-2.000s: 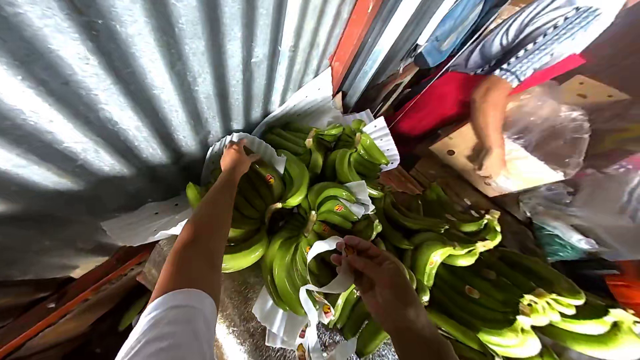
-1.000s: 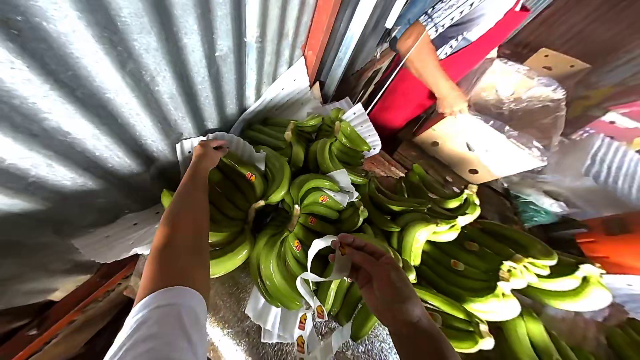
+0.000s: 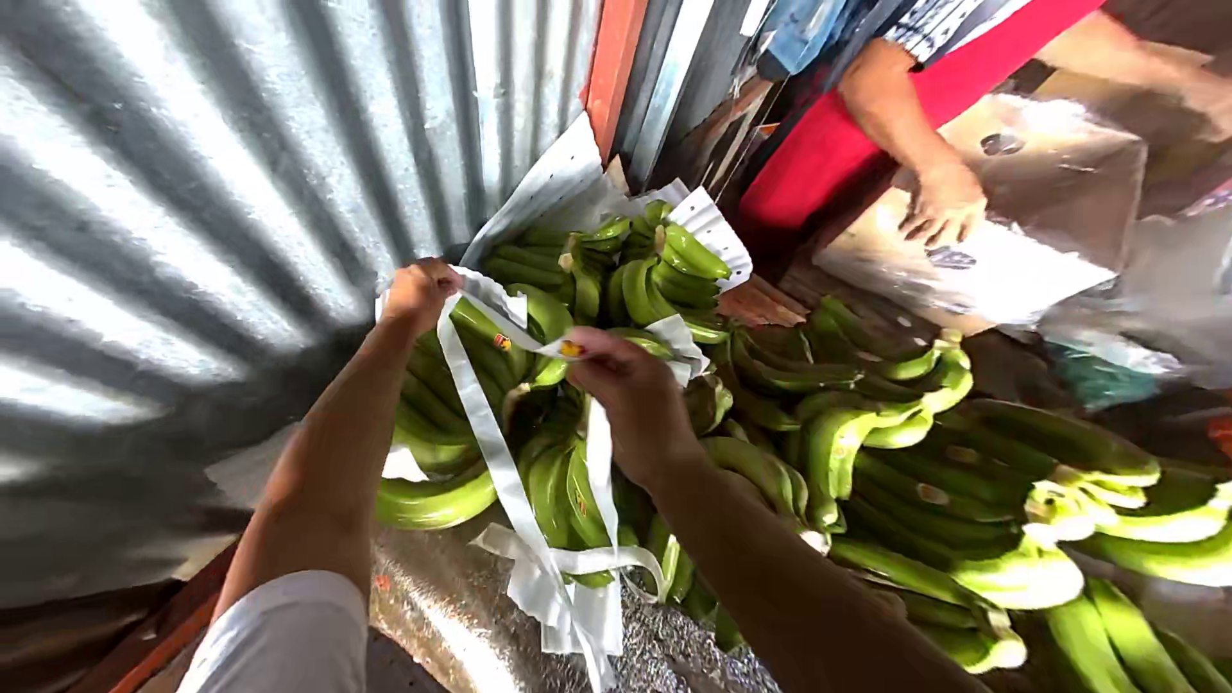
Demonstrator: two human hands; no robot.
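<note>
A white strip of sticker backing (image 3: 486, 419) runs between my two hands and loops down over green bananas (image 3: 433, 385). My left hand (image 3: 420, 294) pinches it at the upper left, beside a white paper liner (image 3: 496, 295). At the centre my right hand (image 3: 626, 390) grips the strip by a small red and yellow sticker (image 3: 572, 348). Another such sticker (image 3: 501, 342) is on a banana between my hands. Several more banana bunches (image 3: 664, 274) lie behind, with white paper around them. Loose ends of the strip hang over crumpled white paper (image 3: 577, 606) below.
Corrugated metal sheeting (image 3: 192, 192) rises at the left, beside a red post (image 3: 614, 77). More green banana bunches (image 3: 943, 500) lie at the right. Behind them, a person's hand (image 3: 943, 202) is over a cardboard box (image 3: 1039, 183) with plastic film.
My right hand has moved up toward my left hand, and the strip now reaches between both. The other person's hands have moved over the box, which shows a different side.
</note>
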